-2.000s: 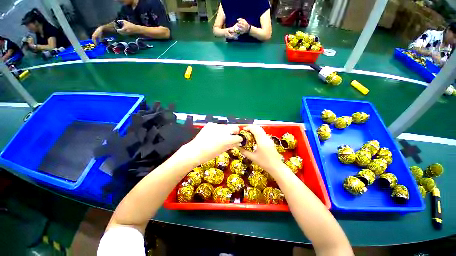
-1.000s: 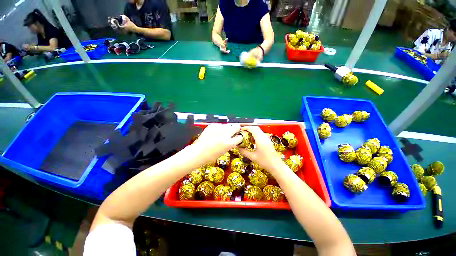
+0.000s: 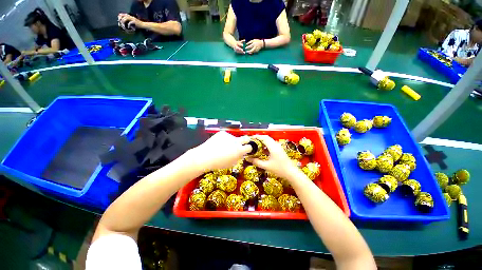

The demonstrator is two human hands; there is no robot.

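Observation:
My right hand (image 3: pixel 272 157) holds a gold patterned microphone grille (image 3: pixel 260 148) above the back of the red tray (image 3: pixel 253 215). The grille's dark open end faces left. My left hand (image 3: pixel 224 150) has its fingers at that opening; whether foam is between them cannot be told. Many gold grilles (image 3: pixel 226 183) lie in the red tray below my hands. Black cross-shaped foam liners (image 3: pixel 158 140) are piled left of the red tray, over the edge of the deeper blue bin (image 3: pixel 105 101).
A blue tray (image 3: pixel 364 212) with gold grilles is on the right. Beyond it lie loose grilles (image 3: pixel 453 191), a flat foam piece (image 3: pixel 435 155) and a black-yellow tool (image 3: pixel 463 215). Part-built microphones (image 3: pixel 288 76) and yellow cylinders (image 3: pixel 227 76) are on the green conveyor. Metal posts flank it; people sit opposite.
The conveyor's yellow cylinders and microphone have moved right. A second microphone now lies on it, and the person opposite has drawn their hands back. My hands stay at the grille with small shifts.

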